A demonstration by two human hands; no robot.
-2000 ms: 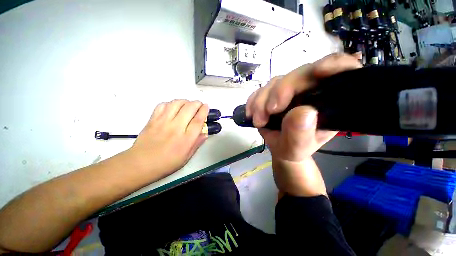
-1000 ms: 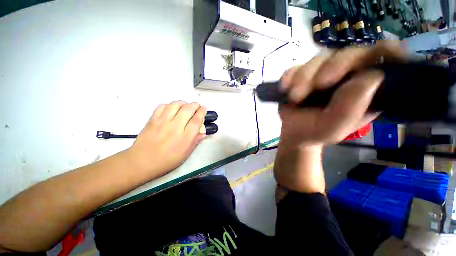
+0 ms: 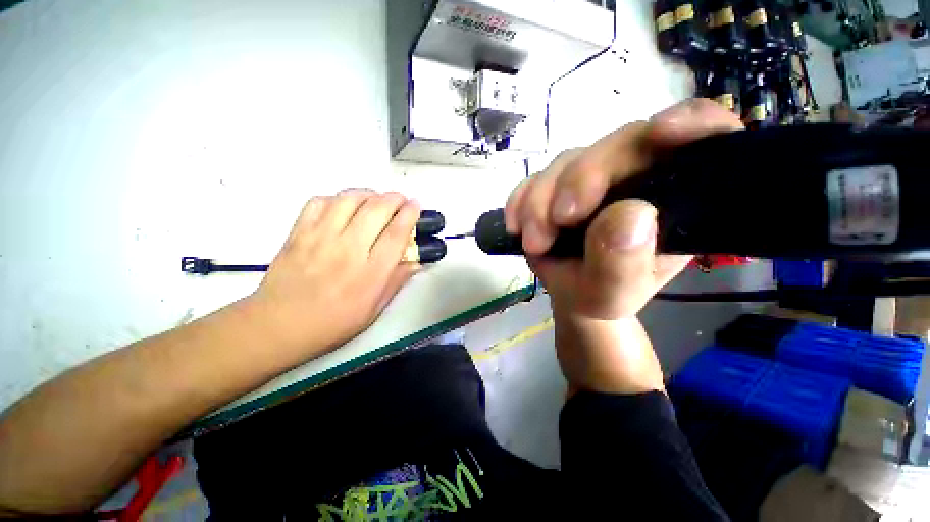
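My left hand (image 3: 342, 255) lies over black cabled units and holds them on the white bench. Two rounded black ends of the units (image 3: 431, 249) stick out side by side past my fingertips, with a bit of tan band. A lead with a small rectangular connector (image 3: 197, 265) runs out to the left from under my hand. My right hand (image 3: 597, 219) grips the long black electric screwdriver (image 3: 760, 194), which lies level with its pale label showing. Its thin bit points left and reaches the gap between the two black ends; exact contact is unclear.
The silver-grey screw feeder (image 3: 438, 112) stands behind the work, with a metal pick-up block (image 3: 497, 94). Black units with tan bands (image 3: 722, 31) are piled at the upper right. Blue crates (image 3: 765, 382) are at the lower right. The green bench edge (image 3: 377, 348) runs near my body.
One second ago the screwdriver was near the feeder's front, blurred and away from the units. It has since come down and left to the units' ends. My left hand keeps its hold.
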